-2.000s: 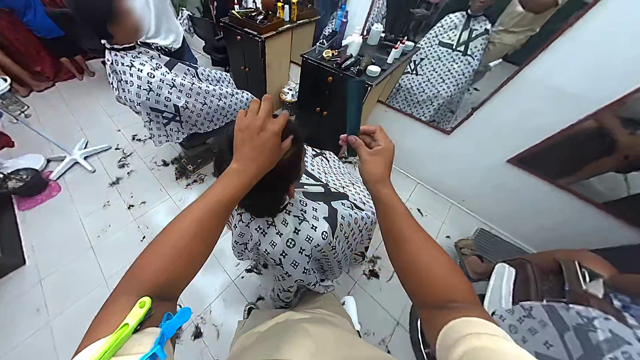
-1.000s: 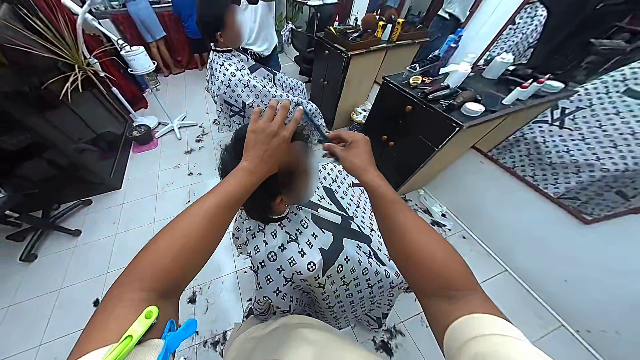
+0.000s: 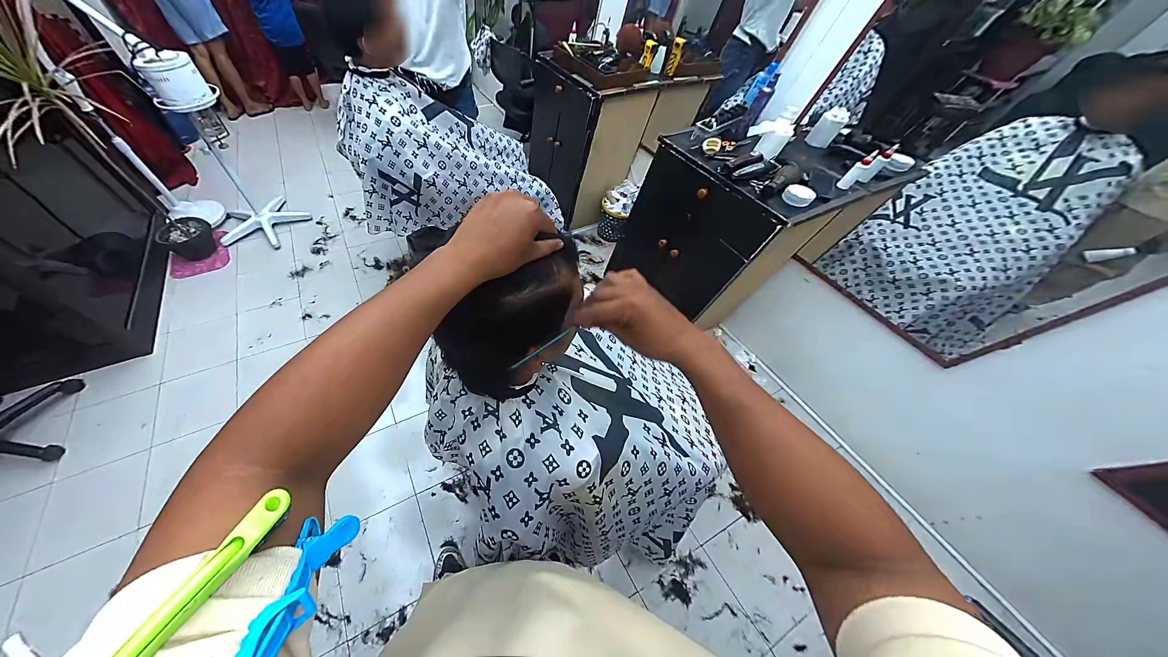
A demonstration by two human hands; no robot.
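A seated person with dark hair [image 3: 497, 333] wears a white patterned barber cape [image 3: 566, 456] below my hands. My left hand [image 3: 511, 233] lies on top of the head, fingers bent over the hair. At the side of the face, my right hand [image 3: 625, 310] holds a thin blue-green comb [image 3: 545, 350], which slants down toward the ear. A green clip [image 3: 214, 575] and blue clips [image 3: 297, 593] hang on my left sleeve.
Bottles and tools stand on a black cabinet [image 3: 698, 214] at the right, beside a wall mirror [image 3: 1004, 219]. Another caped person [image 3: 429, 146] sits ahead. Cut hair lies on the tiled floor [image 3: 374, 511]. A white stand [image 3: 265, 219] is at the left.
The comb was upright in my right hand away from the head, then came to the front hair, and now lies lower along the side. My left hand stays on the head. The view has turned.
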